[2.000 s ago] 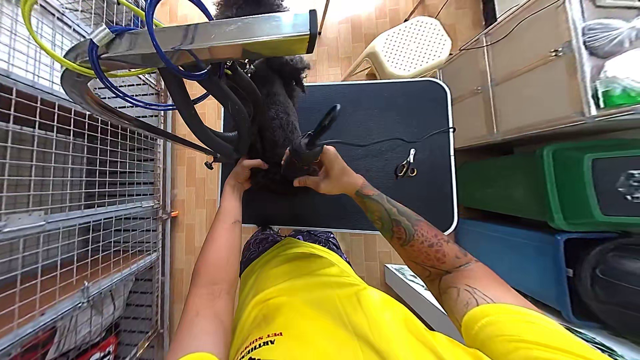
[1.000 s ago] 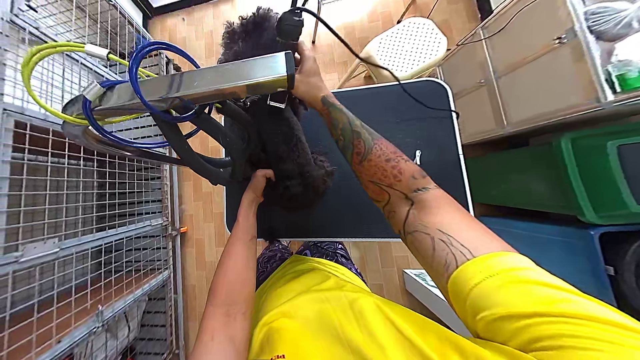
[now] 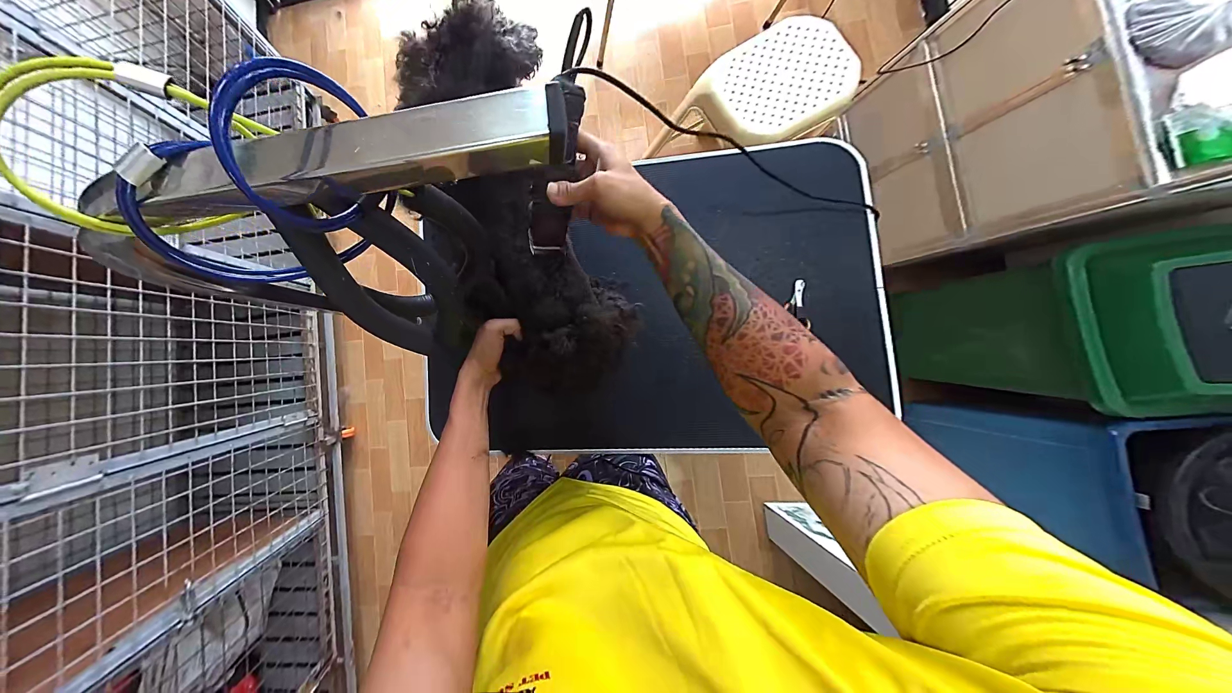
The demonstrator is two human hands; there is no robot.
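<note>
A black curly-haired dog [image 3: 568,327] stands on a black grooming table [image 3: 760,385], partly hidden under a metal arm. My right hand [image 3: 611,188] is shut on a black corded electric clipper [image 3: 551,214], whose blade end lies against the dog's coat; its cord trails right over the table edge. My left hand [image 3: 493,348] rests against the dog's dark fur, fingers hidden in or behind it, so its grip is unclear. A pair of scissors [image 3: 798,298] lies on the table, partly hidden by my right forearm.
The metal arm [image 3: 385,149], with blue and yellow loops [image 3: 58,72] and black padded tubes [image 3: 356,289], crosses above the dog. Wire cages [image 3: 164,385] line the left. A cream plastic stool [image 3: 789,77] stands beyond the table; green [image 3: 1001,327] and blue bins [image 3: 1020,472] are at right.
My right hand and the clipper have moved from the near end of the dog to farther up beside the metal arm. The clipper has come lower in view since one second ago.
</note>
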